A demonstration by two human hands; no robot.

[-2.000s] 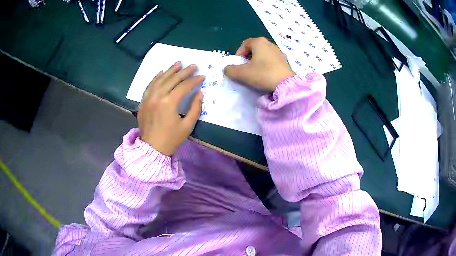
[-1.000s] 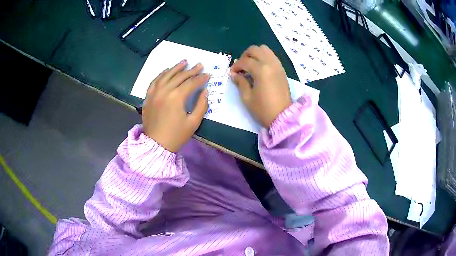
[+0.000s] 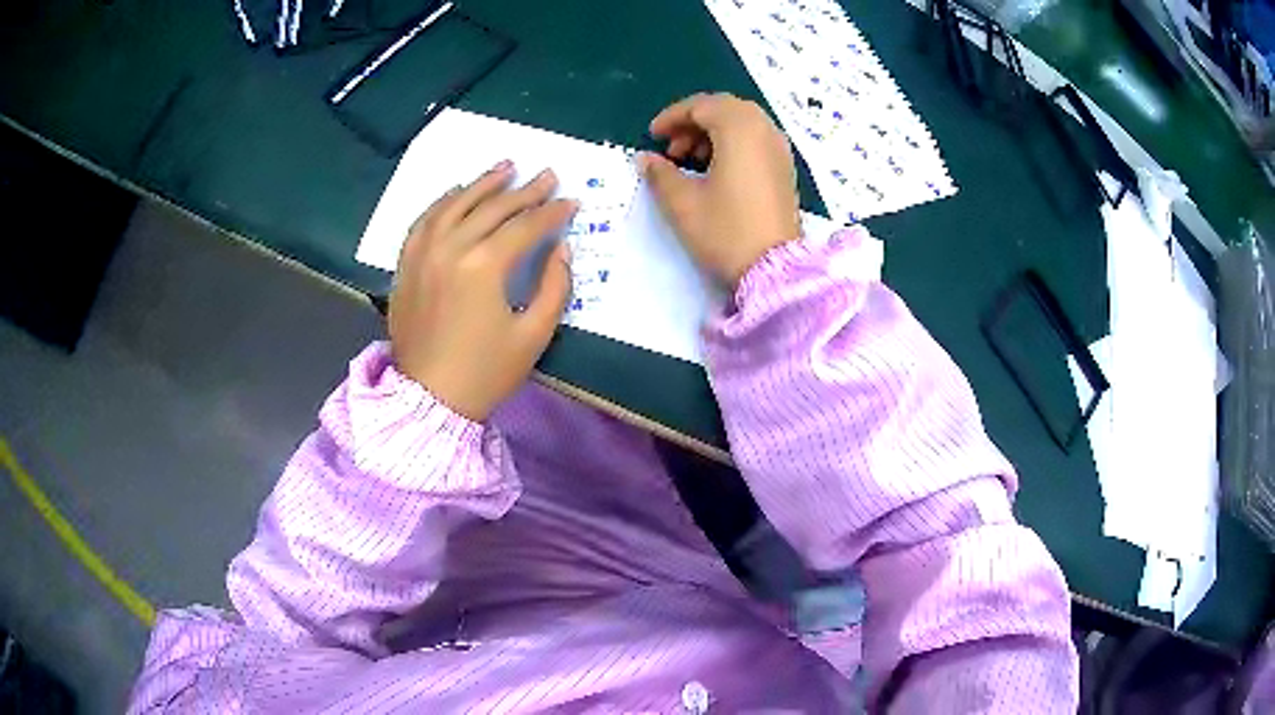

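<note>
A white die-cut tape sheet (image 3: pixel 636 300) lies near the bench's front edge, with blue print across its middle and small tabs at its far edge. My left hand (image 3: pixel 483 286) lies flat on the sheet's left part, fingers apart, holding nothing. My right hand (image 3: pixel 727 182) is over the sheet's far right edge, its thumb and forefinger curled near each other by the tabs. Whether a strip is between these fingertips cannot be told.
A second printed tape sheet (image 3: pixel 853 119) lies farther back. A taped black frame (image 3: pixel 399 56) is at back left. An untaped frame (image 3: pixel 1042 356) lies at right beside waste paper (image 3: pixel 1154 405). More frames (image 3: pixel 1091 140) overlap at back right.
My right hand has moved a little toward the bench's back, and its fingers have shifted at the sheet's far edge. My left hand has stayed on the sheet.
</note>
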